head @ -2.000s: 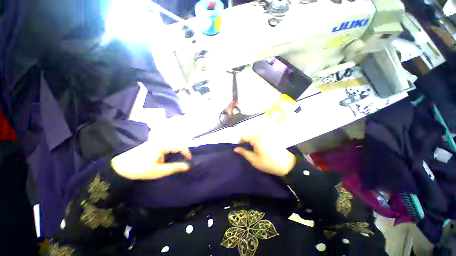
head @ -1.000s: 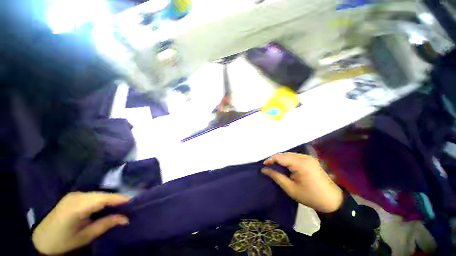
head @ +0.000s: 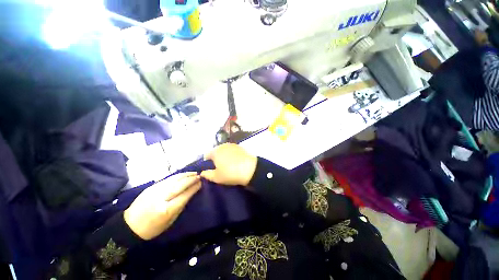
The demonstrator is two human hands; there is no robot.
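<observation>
My left hand and my right hand meet at the table's front edge, fingertips together. Both pinch the upper edge of a dark purple cloth, which hangs down over my lap. The exact fold between the fingertips is hidden. The white sewing machine stands just beyond, its needle area to the upper left of my right hand. The scissors, with red-orange handles and dark blades, lie on the table just beyond my right hand.
A phone and a yellow card lie on the white table. Purple cloth is heaped at left. Dark and magenta cloth lies at right. A person's striped sleeve shows at far right.
My hands were apart, stretching the cloth between them; they have come together at its upper edge. My left hand has moved right and up, my right hand left.
</observation>
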